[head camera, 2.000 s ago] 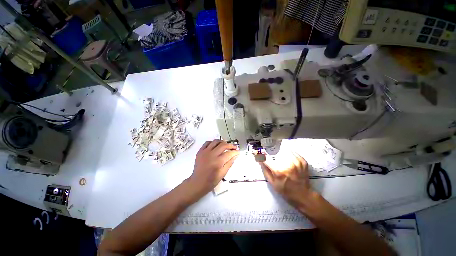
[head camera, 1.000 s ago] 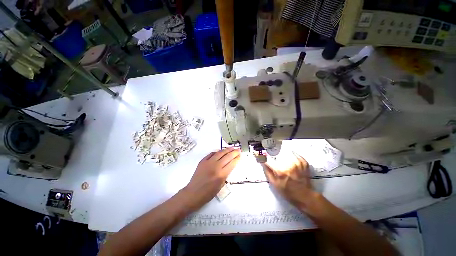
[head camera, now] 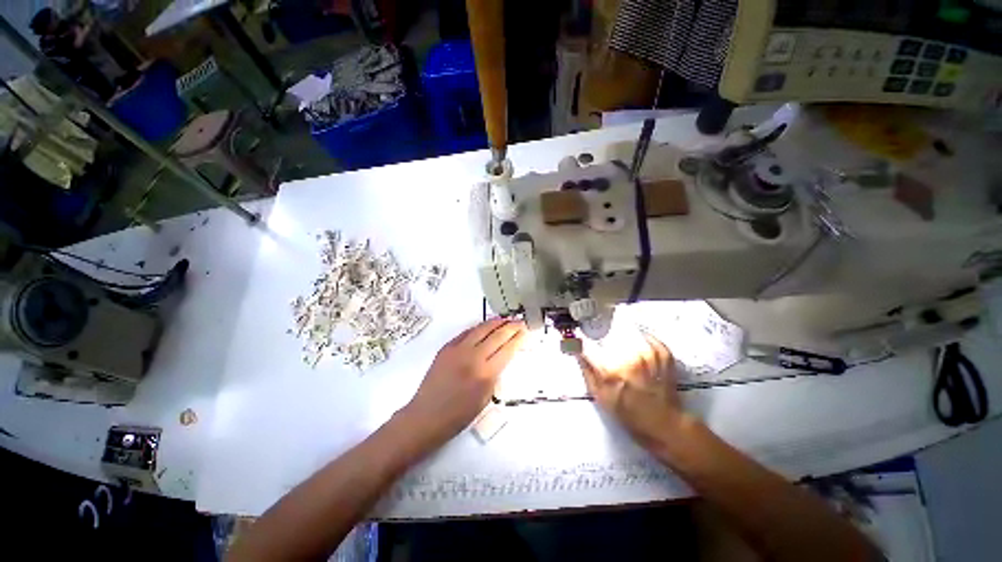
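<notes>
The cream sewing machine stands over a brightly lit needle area. My left hand lies left of the presser foot, fingertips close to it. My right hand lies right of the foot, with a finger reaching toward it. Glare washes out the fingertips, so I cannot tell what either hand holds. A loose heap of small whitish labels lies left of the machine. A single pale label lies on the table just below my left hand.
A white piece, a slim black tool and black-handled scissors lie to the right. A printed ruler runs along the front edge. A second machine stands far left. Blue bins and a stool are behind.
The single label below my left hand shows at a different slant than a second ago. Both hands stay beside the presser foot. The view has shifted slightly.
</notes>
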